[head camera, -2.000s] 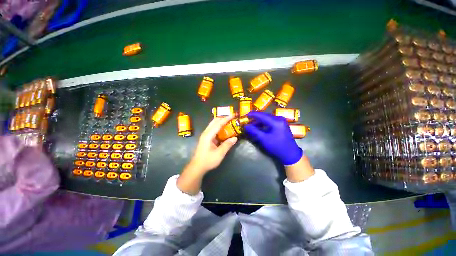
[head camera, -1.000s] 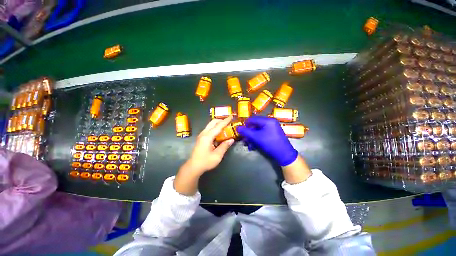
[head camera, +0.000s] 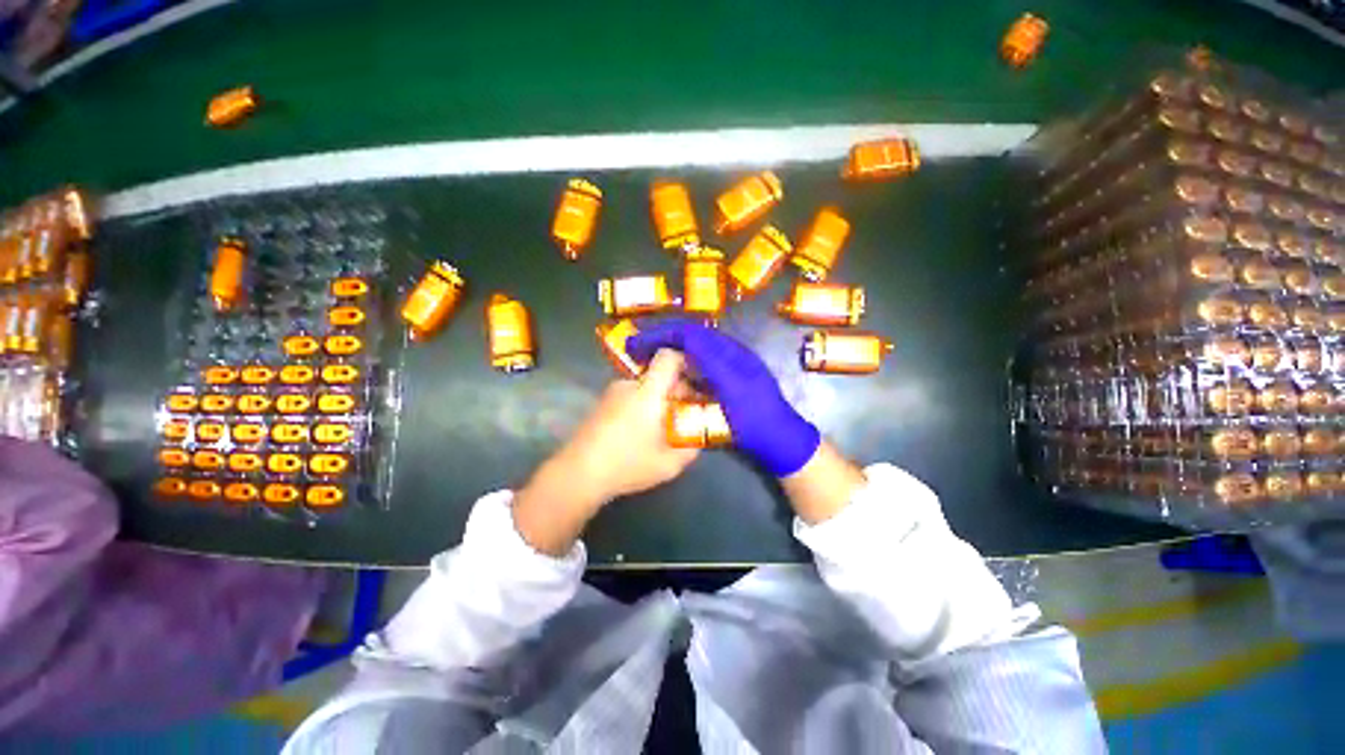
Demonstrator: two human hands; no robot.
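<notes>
My bare left hand [head camera: 620,438] and my right hand in a purple-blue glove [head camera: 745,406] meet low over the dark bench. One orange cylinder [head camera: 696,425] shows between my left hand and the gloved palm. Another orange cylinder [head camera: 615,347] shows at the gloved fingertips, partly covered by them. The fingers overlap, so the exact grip is hidden. Several loose orange cylinders [head camera: 760,261] lie beyond and beside my hands, one with a white label [head camera: 634,294]. A clear blister tray [head camera: 376,428] at left holds upright cylinders in its nearer rows and one lying cylinder [head camera: 227,275].
A tall clear stack of filled trays [head camera: 1106,325] stands at right. More orange cylinders [head camera: 33,325] are at the far left edge. A white rail [head camera: 590,152] borders the green conveyor [head camera: 590,74], which carries scattered cylinders. A person's pink sleeve [head camera: 52,516] is at lower left.
The view has shifted, moving the bench items left and up. The gloved fingers now reach across my left hand, and a second cylinder shows between the hands. Cylinders on the conveyor have moved left.
</notes>
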